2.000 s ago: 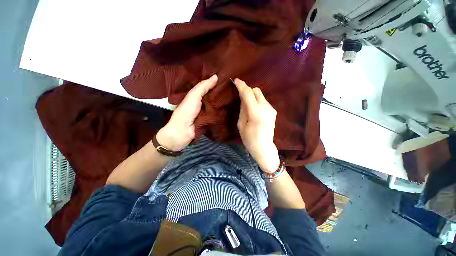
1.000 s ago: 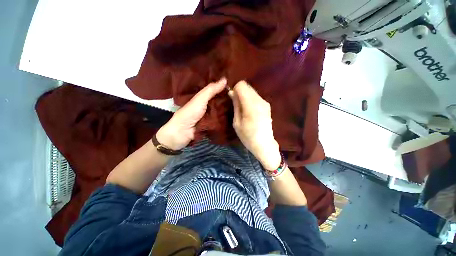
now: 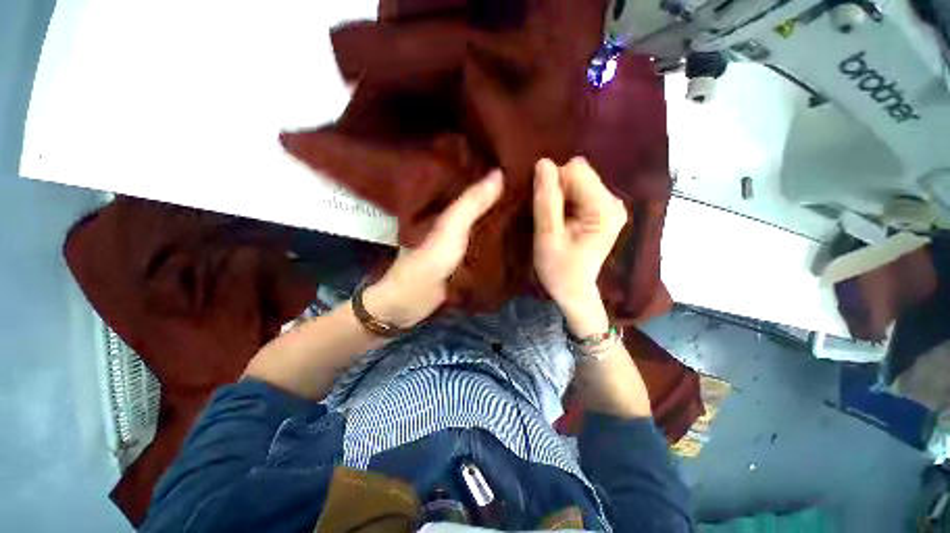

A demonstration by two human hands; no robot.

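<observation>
A rust-brown garment panel [image 3: 510,115] lies bunched over the white machine table and hangs over my lap. My left hand [image 3: 443,245] grips its folds near the middle, thumb on top and fingers hidden under the cloth. My right hand [image 3: 575,224] is just to the right over the cloth, fingers curled, thumb and index tips close together. Whether it pinches a thread or small tool cannot be seen. The sewing machine [image 3: 813,62] stands at upper right, its needle area lit violet-white [image 3: 603,65] beside the cloth.
The white table edge [image 3: 208,198] runs along the left. More rust cloth [image 3: 177,281] hangs at left by a slatted grille [image 3: 130,385]. Spare cloth pieces [image 3: 891,286] lie at the right. A small dark block [image 3: 747,187] is on the machine bed.
My hands, together at the cloth a second ago, are now apart, the right one shifted right. The cloth's left part has bunched and lifted into folds. The view has shifted slightly.
</observation>
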